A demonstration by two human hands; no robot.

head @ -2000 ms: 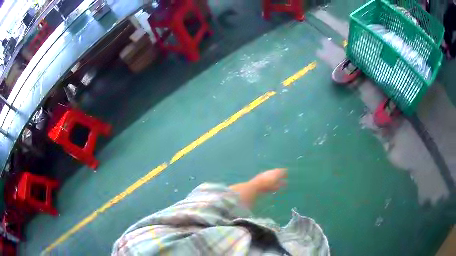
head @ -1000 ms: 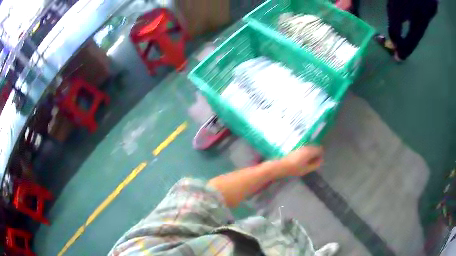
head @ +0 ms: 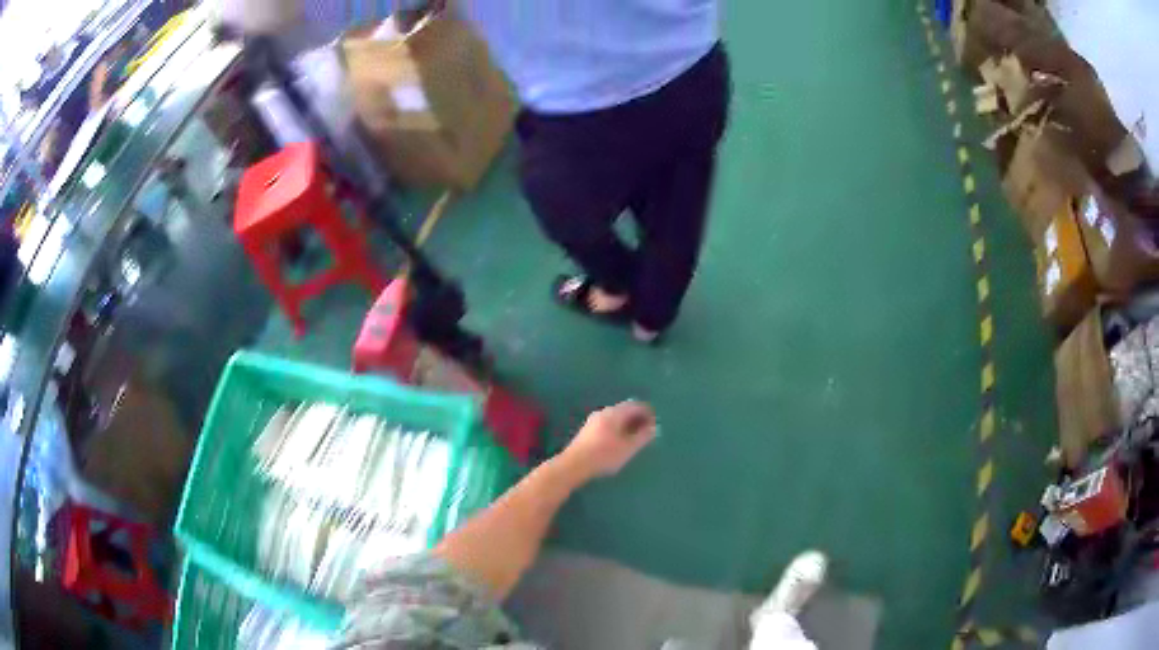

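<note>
My left hand (head: 616, 438) is over the green floor with its fingers curled in, slightly blurred, and nothing shows in it. The bare forearm comes out of a grey-green sleeve at the bottom. A green plastic crate (head: 210, 476) full of thin, whitish, closely packed items (head: 362, 470) stands to the left, partly behind my forearm. A second green crate (head: 193, 610) is cut off by the bottom edge. My right hand is not in view.
A person (head: 623, 165) in dark trousers stands ahead, beside a red cart part (head: 515, 419) with a dark handle. Red stools (head: 286, 197), a carton (head: 439, 114) and a worktable are left. Cartons (head: 1049, 241) line the right, behind a yellow-black line (head: 985, 330). A white shoe (head: 798, 582) shows below.
The view has turned and moved forward. The crates have shifted from upper right to lower left. The person is now near and ahead, and the right-hand cartons have come into view.
</note>
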